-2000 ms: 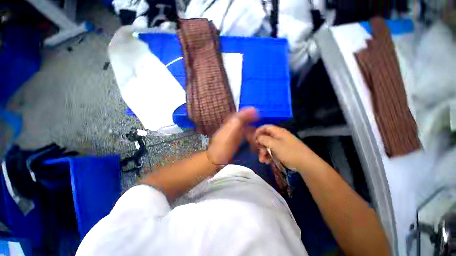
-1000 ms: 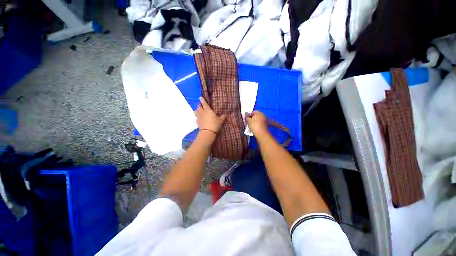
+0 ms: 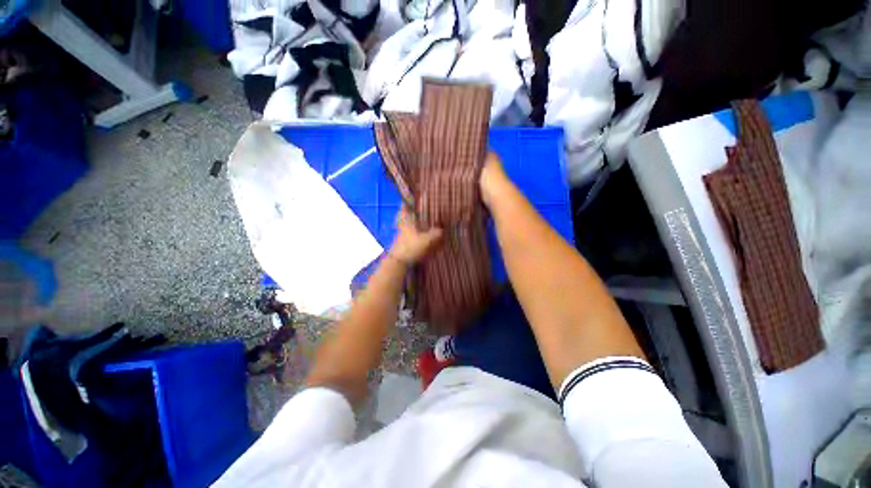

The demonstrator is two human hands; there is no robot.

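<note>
A bundle of long red-brown checked panels (image 3: 454,200) stands over the blue crate (image 3: 540,172), its lower end blurred near my lap. My left hand (image 3: 416,238) grips its left side around the middle. My right hand (image 3: 489,179) is at its right side, with the fingers hidden behind the fabric. Another checked layer shows at the upper left of the bundle. A long white pattern-like shape (image 3: 291,224) lies on the left part of the crate and hangs over its edge.
More checked panels (image 3: 772,257) lie on the white table (image 3: 702,172) at right, with a scale along its edge. Black-and-white garments (image 3: 458,43) are piled beyond the crate. Another blue crate (image 3: 205,400) with dark pieces stands lower left. A table leg (image 3: 105,57) is upper left.
My right hand has moved up and left onto the bundle's right side. The bundle has shifted and part now lies across it more upright. The small white piece beside it is no longer visible.
</note>
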